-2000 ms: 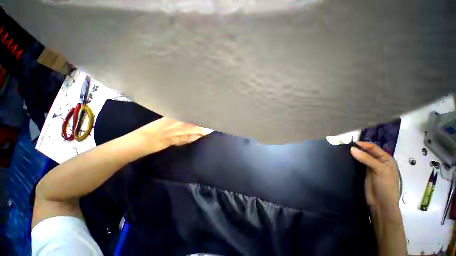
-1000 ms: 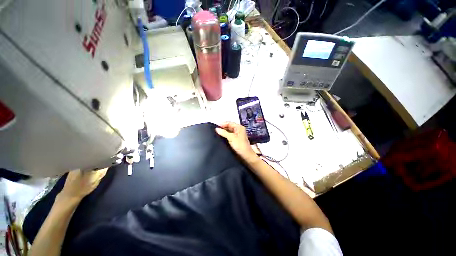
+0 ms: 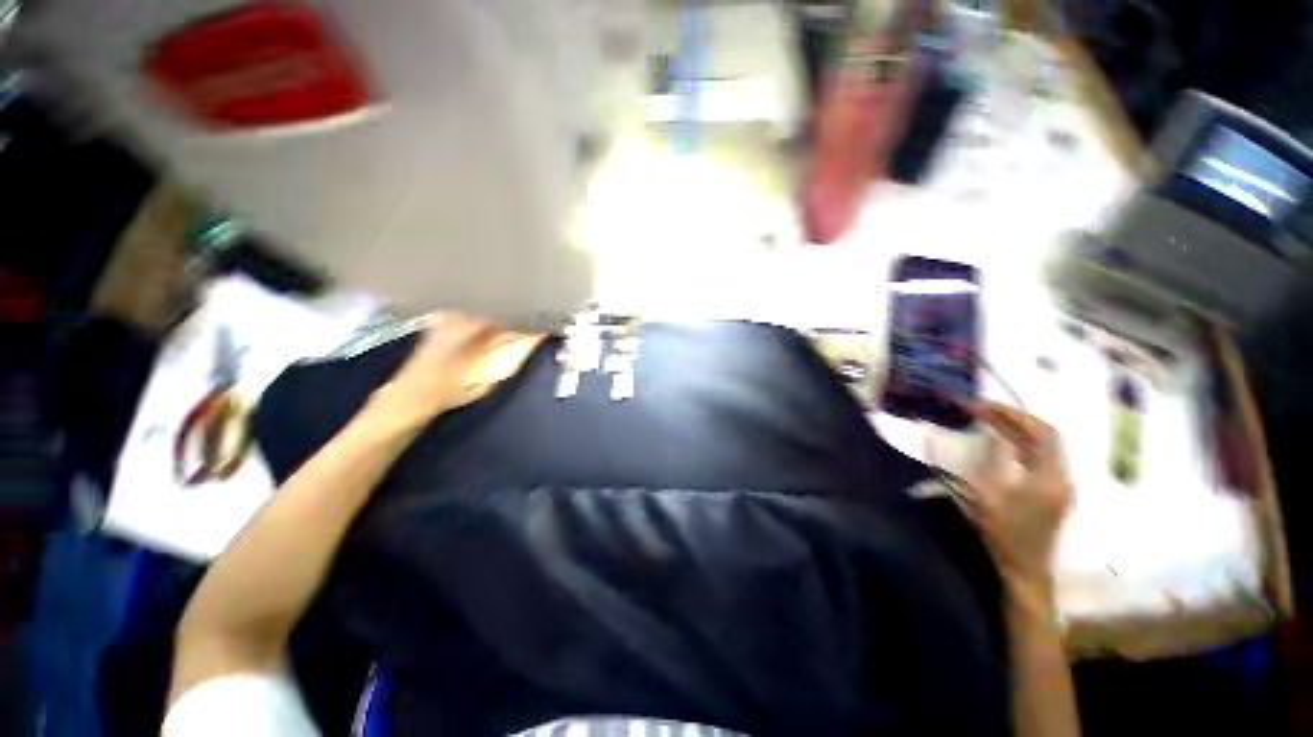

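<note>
The black garment (image 3: 691, 547) lies across the machine bed and hangs down toward me, with a seam running across it. The silvery presser feet (image 3: 598, 360) stand on the cloth under the off-white machine head (image 3: 447, 187). My left hand (image 3: 454, 367) lies on the garment left of the feet, its fingers partly hidden near the head. My right hand (image 3: 1020, 482) is blurred, right of the garment, with its fingertips at the lower edge of the smartphone (image 3: 933, 338). Whether it grips anything is unclear.
The scissors (image 3: 213, 432) lie at the left. A blurred pink flask (image 3: 850, 144) stands behind the phone. The control panel (image 3: 1224, 195) is at the right, with yellow-green snips (image 3: 1126, 432) below it. The table's wooden edge (image 3: 1195, 631) shows at the lower right.
My right hand has left the garment's right corner and moved right to the phone's lower end. My left hand stays on the cloth. The view has turned and is blurred.
</note>
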